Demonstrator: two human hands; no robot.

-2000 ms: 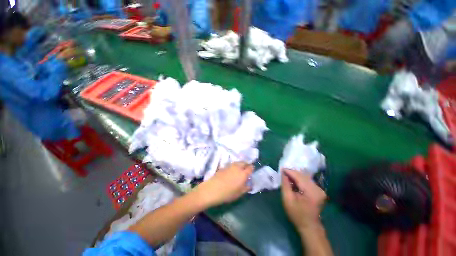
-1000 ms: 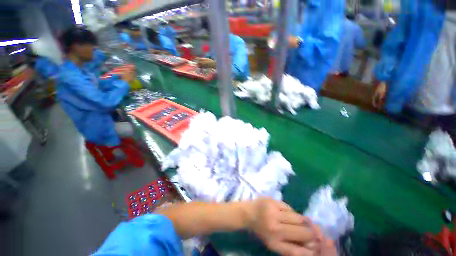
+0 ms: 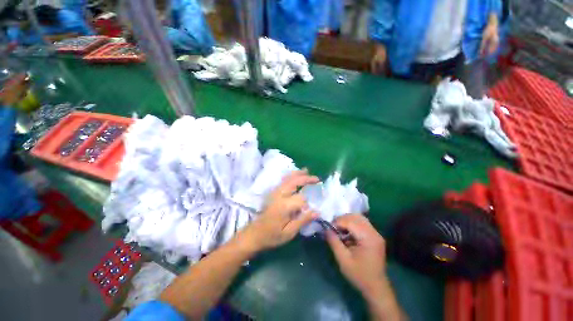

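My left hand point(image 3: 286, 210) holds a small white cloth point(image 3: 311, 199) between thumb and fingers, just in front of the large heap of white cloths point(image 3: 195, 182). My right hand point(image 3: 359, 246) is close beside it and grips a small dark, shiny metal part point(image 3: 336, 231) that points toward my left fingers. The part is partly hidden by the fingers. A small white bundle point(image 3: 342, 197) lies on the green bench just beyond both hands.
A black fan point(image 3: 447, 241) stands right of my right hand, beside stacked red trays point(image 3: 540, 244). A parts tray point(image 3: 43, 147) lies left behind the heap. More white cloths point(image 3: 462, 113) and a small dark part point(image 3: 448, 159) lie beyond. People in blue stand across the bench.
The view has swung back down and right, bringing the fan and my right hand fully into sight. My hands are now slightly apart, with cloth and part visible between them.
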